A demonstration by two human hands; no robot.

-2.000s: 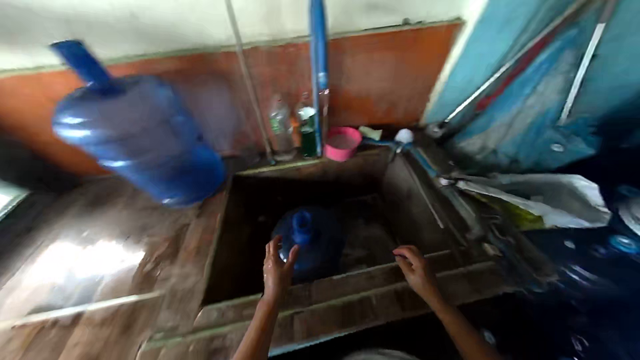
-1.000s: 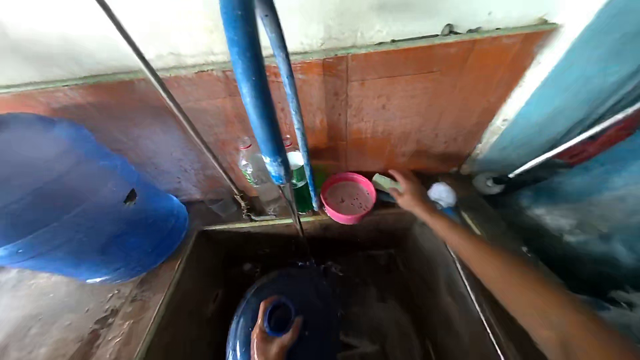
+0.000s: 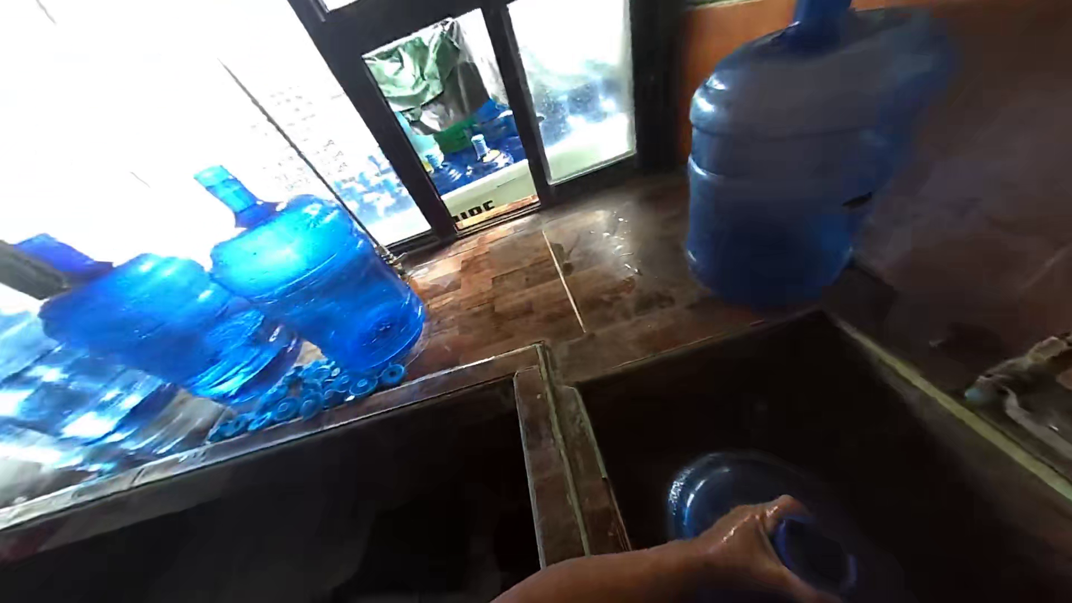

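Note:
My left hand [image 3: 749, 540] is wet and closed around the neck of a blue plastic water jug [image 3: 712, 490], low in the right-hand basin. The jug's mouth points up beside my fingers, and its lower part is lost in the dark basin. My right hand is out of view. A large blue jug [image 3: 770, 159] stands on the tiled counter behind this basin. At the left, two more blue jugs, one upright [image 3: 318, 276] and one leaning [image 3: 159, 318], stand by a pile of blue caps [image 3: 310, 394].
A tiled divider [image 3: 557, 469] separates the right basin from a second dark basin at left. Behind the brown tiled counter [image 3: 502, 293] is a dark-framed window [image 3: 519, 109], with more blue jugs beyond it. A cloth-like item [image 3: 1022, 394] lies at the right edge.
The view has swung far to the left. My left hand stays at the jug's neck. My right hand, at a sponge-like block by the pink bowl one second ago, is out of view.

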